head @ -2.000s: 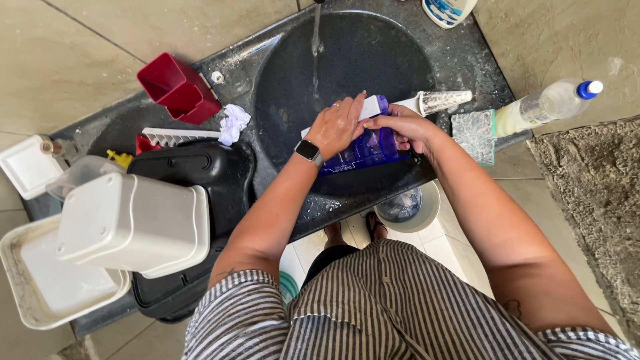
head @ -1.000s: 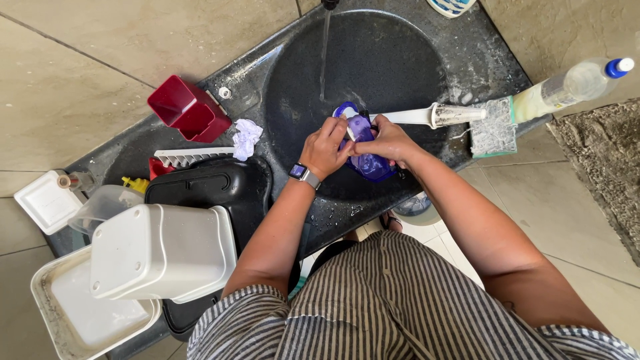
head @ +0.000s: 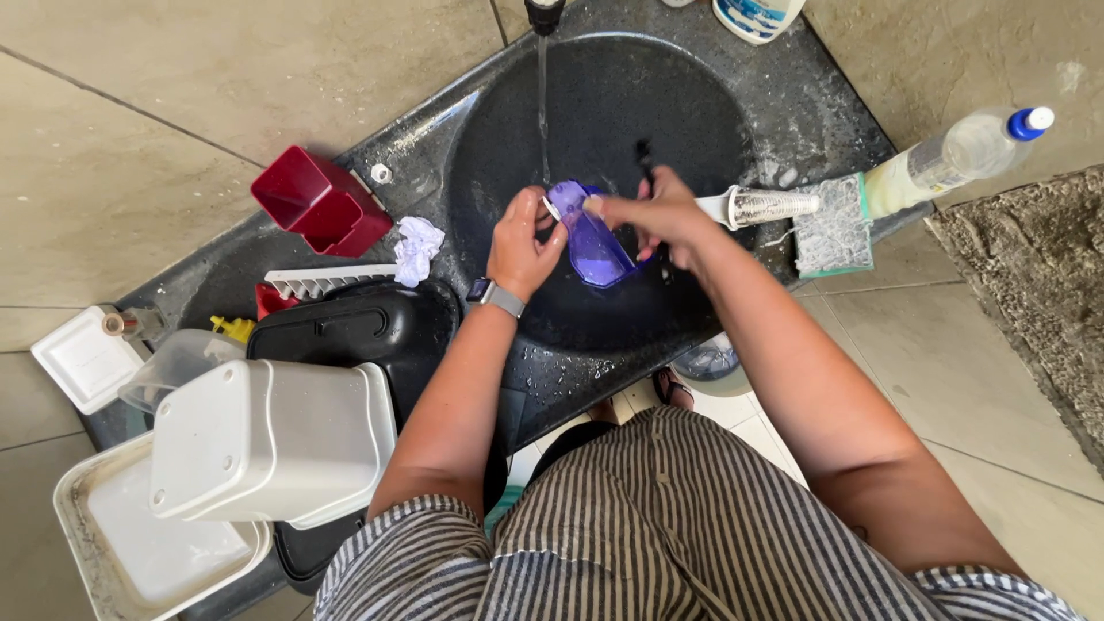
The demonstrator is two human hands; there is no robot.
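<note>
A translucent purple plastic piece [head: 595, 246] is tilted over the black round sink [head: 604, 95]. My left hand [head: 522, 246], wearing a wristwatch, grips its upper left edge, beside a small white part. Between the fingers of my right hand [head: 660, 216] is a slim black tool [head: 644, 159], its dark tip pointing up and blurred; the thumb reaches over the purple piece. Water runs in a thin stream from the black faucet [head: 544, 15], falling near my left fingertips. A white plastic part with a ribbed end [head: 768, 207] lies across the sink's right rim, just beyond my right hand.
Right: a scrubbing sponge [head: 832, 228], a bottle with a blue cap [head: 966, 159]. Upper right: another bottle [head: 757, 15]. Left: a red plastic container [head: 319, 203], crumpled paper [head: 419, 250], a white toothed strip [head: 332, 280], black trays [head: 354, 332], stacked white containers [head: 276, 440], a white tray [head: 78, 517].
My right hand has come away from its two-handed hold near the purple piece's lower part and now has the black tool, which did not show before. My left hand stays at the purple piece.
</note>
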